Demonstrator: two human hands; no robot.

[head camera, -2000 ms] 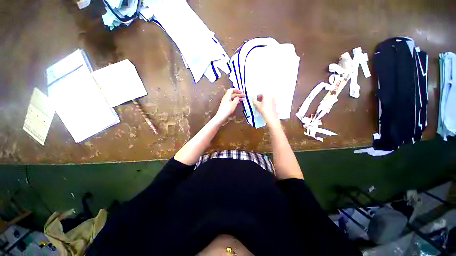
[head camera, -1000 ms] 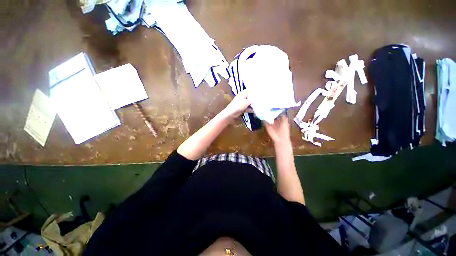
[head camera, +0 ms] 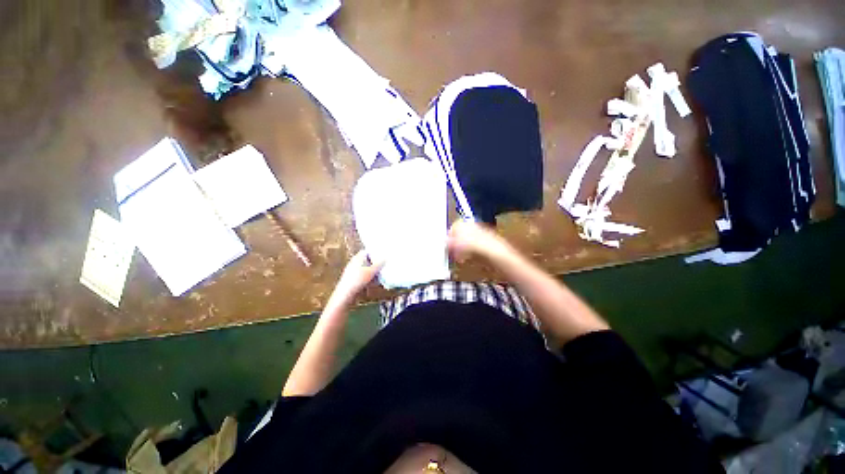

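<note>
A white cut piece with a rounded top (head camera: 403,218) lies between my hands at the table's front edge, its lower end over my checked garment. My left hand (head camera: 363,274) holds its lower left edge. My right hand (head camera: 472,239) is at its lower right edge, fingers partly hidden. Just beyond to the right lies a rounded stack, its top piece dark (head camera: 498,148), with white and dark edges fanned on its left side.
White narrow panels (head camera: 347,93) run to a scrap bundle (head camera: 222,46) at back left. Papers (head camera: 181,227), a yellowish card (head camera: 109,257) and a thin reddish stick (head camera: 288,238) lie left. Strips (head camera: 625,139), a dark bundle (head camera: 752,148) and light-blue pieces (head camera: 836,111) lie right.
The white piece has come off the rounded stack, toward me and to the left, with both hands. The stack now shows a dark top. The whole view has shifted and tilted slightly.
</note>
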